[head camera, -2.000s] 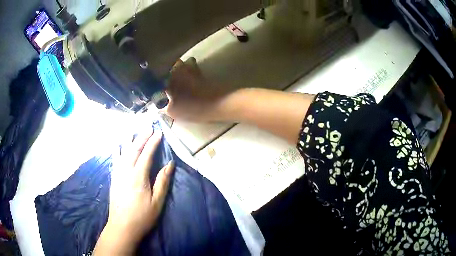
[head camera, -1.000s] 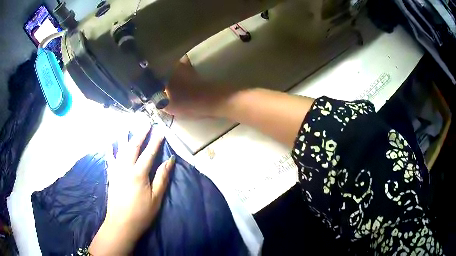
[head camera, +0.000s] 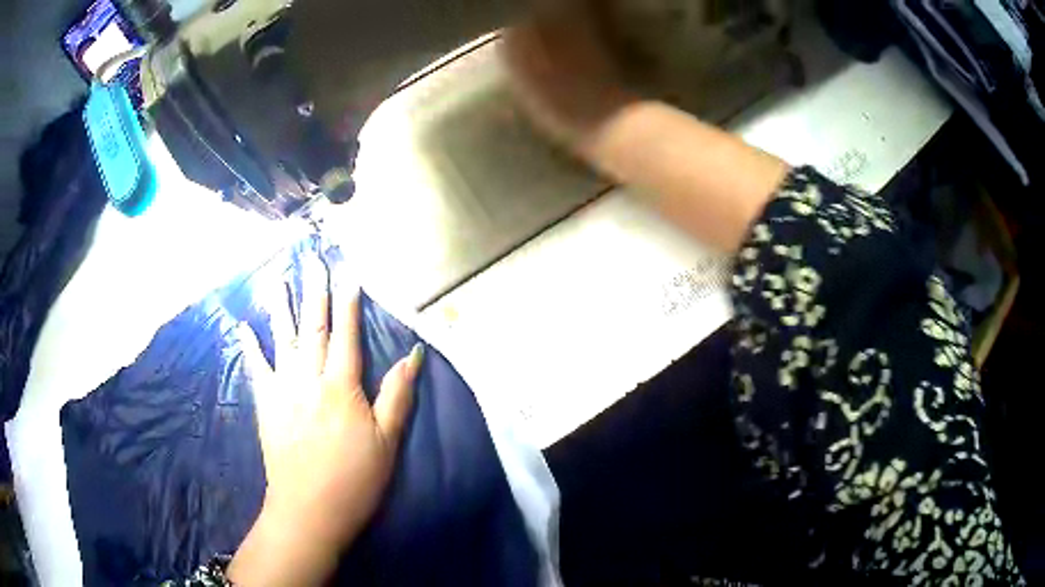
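Observation:
The crinkly navy garment panel (head camera: 453, 470) lies on the white tabletop, its top end under the brightly lit presser foot area (head camera: 309, 213). A white layer (head camera: 40, 487) shows along its edges. My left hand (head camera: 327, 419) lies flat on the panel with fingers spread, fingertips just below the needle area, and grips nothing. My right hand (head camera: 567, 75) is strongly blurred over the machine bed under the arm, off the garment. Whether it holds something cannot be seen. Glare hides the needle. The thread snips cannot be made out.
The sewing machine head (head camera: 229, 103) and arm cross the top, with a knurled knob (head camera: 338, 186) low on the head. A turquoise oval object (head camera: 118, 149) and a lit phone (head camera: 101, 40) are upper left. Dark cloth lies far left. The white tabletop (head camera: 596, 333) has faint printing.
My right hand has moved from beside the machine head up and right over the bed. My left hand stays on the panel, spread wider. The view has shifted slightly.

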